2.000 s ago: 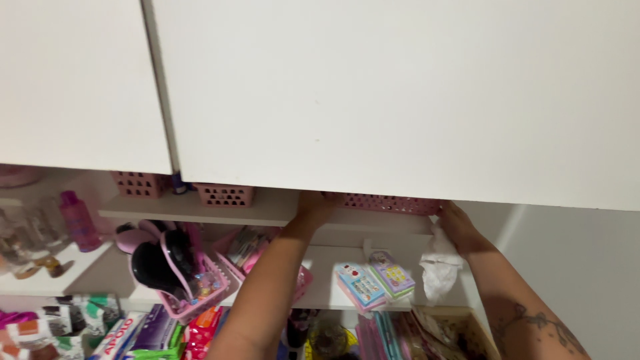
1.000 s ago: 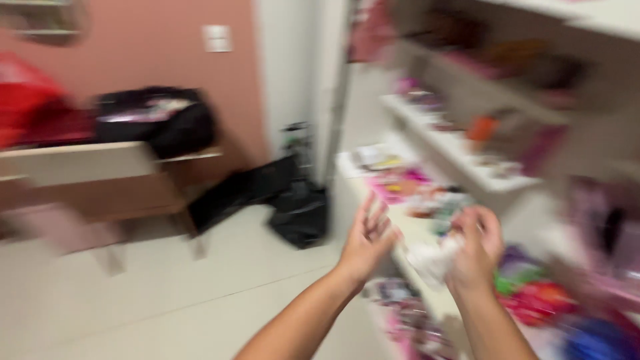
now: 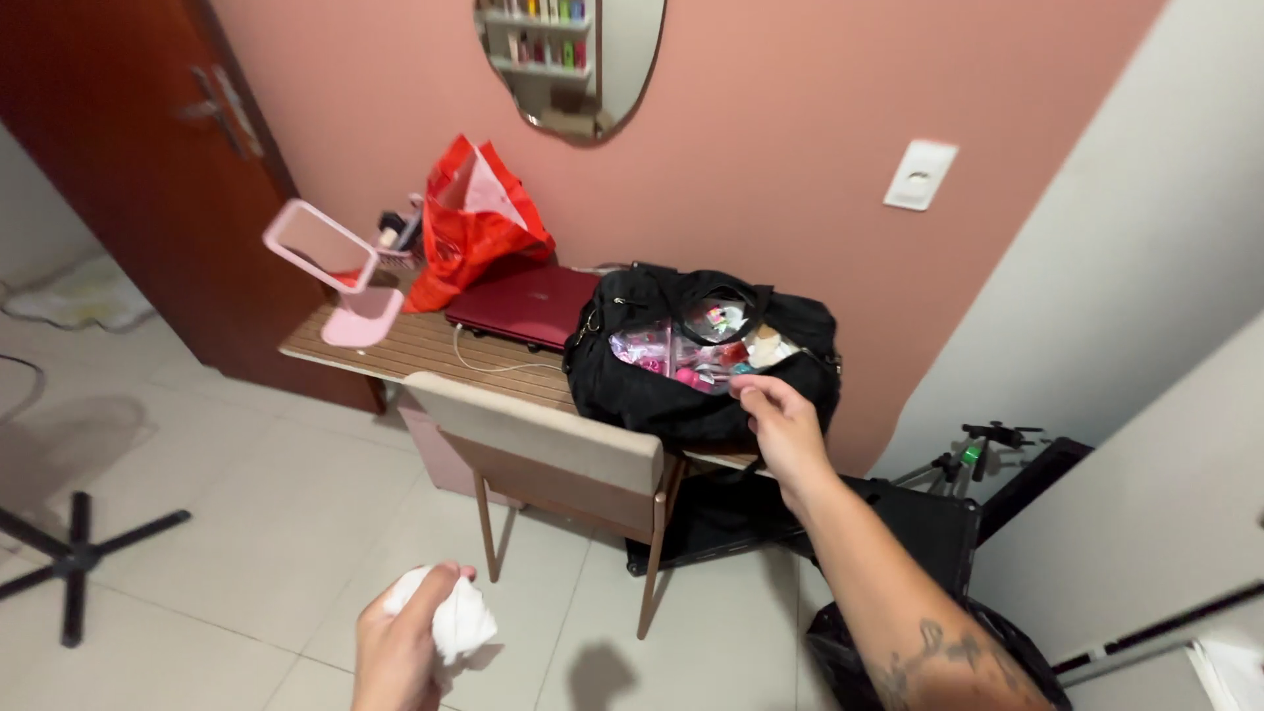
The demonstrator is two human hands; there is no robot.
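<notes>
My left hand (image 3: 415, 627), low in the view, is closed around a crumpled white cloth or wipe (image 3: 456, 617). Farther up, my right hand (image 3: 785, 420) reaches to the front edge of a black fabric bag (image 3: 642, 395), thumb and fingertips close together; whether they touch or pinch anything is unclear. The bag lies open on a narrow wooden desk (image 3: 523, 370) and holds clear pouches (image 3: 647, 346) with pink and other small items. Beside it on the left are a dark red laptop (image 3: 528, 306), closed, and a red plastic bag (image 3: 484, 227).
A beige chair (image 3: 533, 430) stands against the desk front. A pink tabletop mirror (image 3: 360, 316) is at the desk's left end, near a wooden door (image 3: 168, 178). Black folded gear (image 3: 918, 523) and a tripod (image 3: 958, 459) stand at the right. A black star-shaped base (image 3: 77, 563) rests on the floor.
The view has swung from the shelves to the desk. The white cloth was between both hands a second ago; now my left hand has it, and my right hand is at the black bag.
</notes>
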